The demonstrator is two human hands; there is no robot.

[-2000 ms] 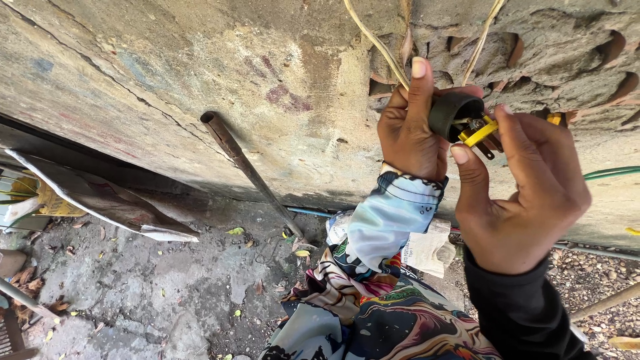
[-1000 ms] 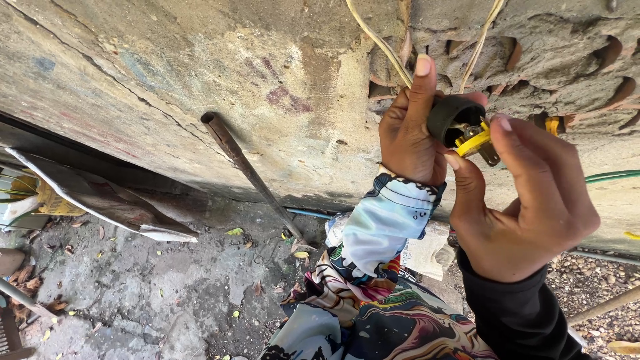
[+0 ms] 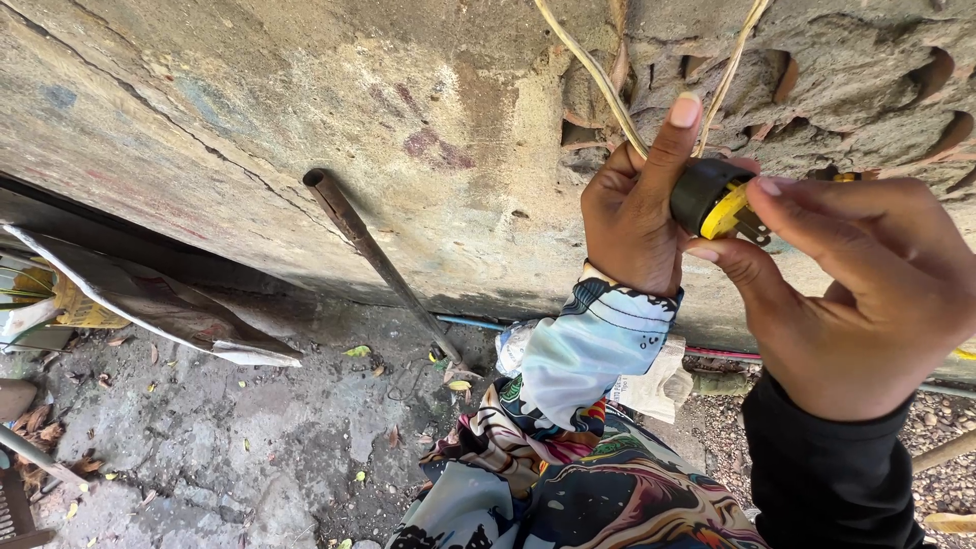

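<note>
My left hand (image 3: 640, 206) is closed around the black housing (image 3: 700, 197) of an electrical plug, thumb raised along its back. The yellow plug face (image 3: 724, 212), with flat metal prongs (image 3: 751, 226), sits at the housing's mouth, slightly tilted. Thumb and fingertips of my right hand (image 3: 854, 282) pinch the yellow face from the right. Two pale electrical wires (image 3: 598, 72) run down from the top edge to behind my left hand and the housing; where they end is hidden.
A worn plastered wall (image 3: 473, 145) with exposed hollow bricks (image 3: 785, 76) stands ahead. A rusty metal pipe (image 3: 381, 259) leans on it. Below are a concrete floor (image 3: 229, 427) with leaves, a paper sack (image 3: 659, 381), gravel (image 3: 945, 473), and a bent sheet (image 3: 168, 305) at left.
The yellow plug face, earlier at an angle with the inside of the housing showing, now sits closer against the housing's mouth. My right fingers have shifted on it; my left hand has stayed in place.
</note>
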